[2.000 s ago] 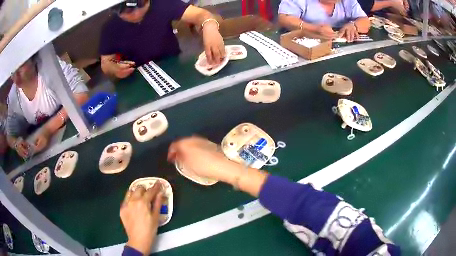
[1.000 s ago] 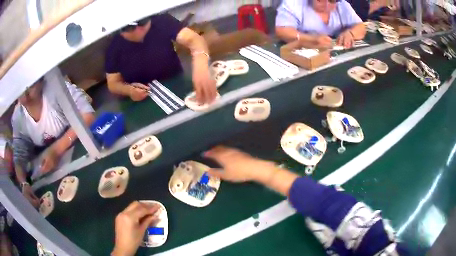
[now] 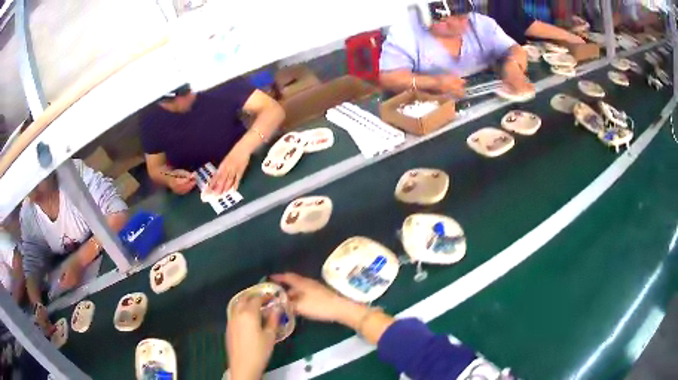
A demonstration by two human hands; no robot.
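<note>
An open housing half, a cream shell with blue electronics, lies on the dark green belt in front of me. My left hand covers its lower left part, with bent fingers gripping it and reaching inside. My right hand has its fingertips at the upper right rim. The fingers hide most of the inside; a little blue shows between them. Another open shell with a blue block and board lies just right of my right hand. A third open shell lies beyond it, a small wired disc hanging outside its edge.
An open shell lies at the lower left. Matching covers lie along the belt's far side. A pale metal rail borders the near side. Workers sit opposite, with sticker sheets, a carton and a blue bin.
My left hand has left the lower-left shell, which has shifted left, and is now on the following shell. My right hand has drawn in to that same shell. Other shells and covers have moved left.
</note>
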